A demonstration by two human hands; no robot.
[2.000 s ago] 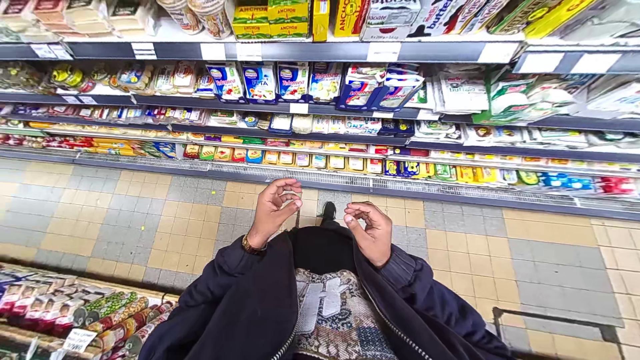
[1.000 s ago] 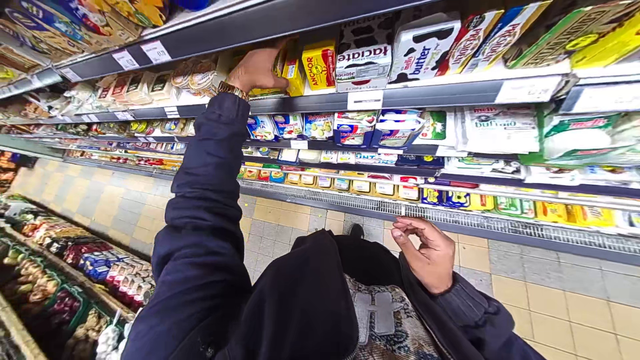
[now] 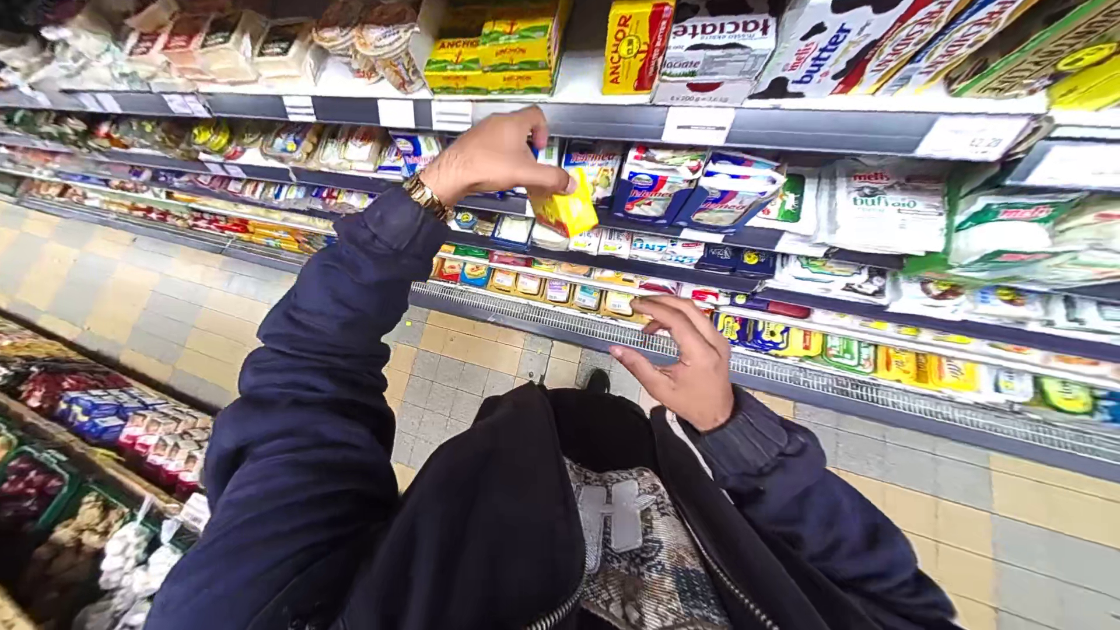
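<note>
My left hand (image 3: 499,157), with a gold-coloured watch at the wrist, grips a small yellow packet (image 3: 569,206) just in front of the shelf edge. The packet looks like the yellow Anchor blocks (image 3: 494,48) stacked on the top shelf, above my hand. A yellow and red Anchor pack (image 3: 637,44) stands to the right of that stack, beside cow-patterned butter packs (image 3: 719,39). My right hand (image 3: 687,363) is lower, in front of the bottom shelves, its fingers apart and holding nothing.
Shelves of chilled dairy packs run across the view, with a grey price rail (image 3: 822,131) at the top shelf's edge. Below is a grated ledge (image 3: 875,394). Crates with bulbs of garlic (image 3: 127,551) and packaged goods stand at the lower left. Tiled floor lies between.
My left hand has come away from the top shelf, where it was reaching at the yellow blocks, and now holds a yellow packet. My right hand still holds nothing. The view has shifted.
</note>
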